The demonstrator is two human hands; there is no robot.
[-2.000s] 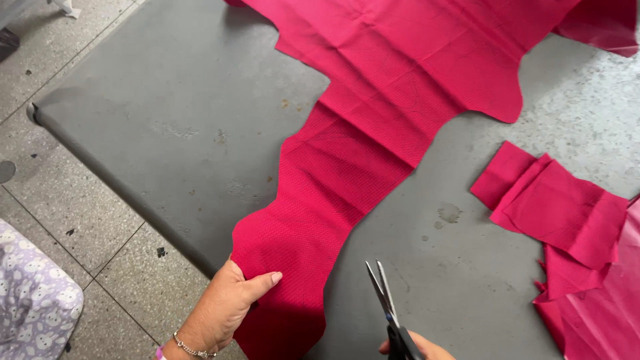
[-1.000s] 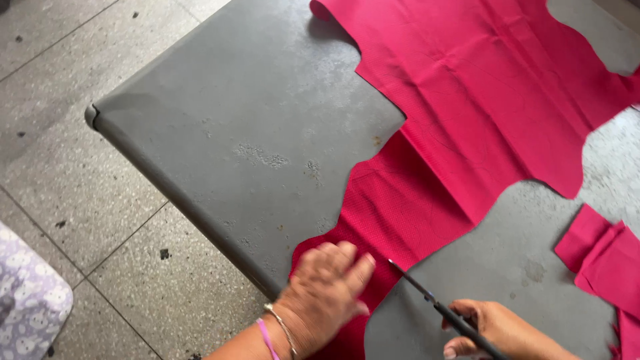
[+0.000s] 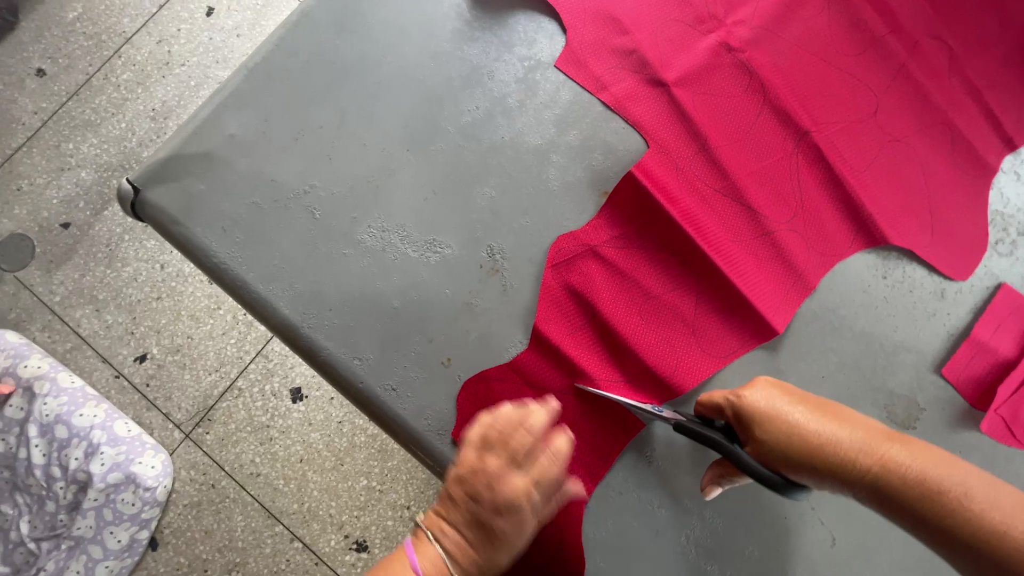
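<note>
A large piece of crimson leather or textured sheet material (image 3: 680, 264) runs from the upper right down to the bottom middle, creased, with thin drawn curves on it. My right hand (image 3: 760, 436) holds black-handled scissors (image 3: 680, 420) whose blades lie over the narrow lower part, pointing left. My left hand (image 3: 516, 472), slightly blurred, is over the material's lower end, left of the blades, fingers apart; whether it touches the sheet I cannot tell. A bracelet and a pink band circle the left wrist.
The grey worktable (image 3: 336, 200) has a worn surface and a capped corner at left. Crimson offcuts (image 3: 992, 360) lie at the right edge. Rabbit-print fabric (image 3: 72, 456) is at the lower left, above the speckled floor (image 3: 216, 312).
My left hand no longer grips the material's edge, as it did two seconds ago. The scissors, off the sheet to its right then, now lie across it. The view has shifted.
</note>
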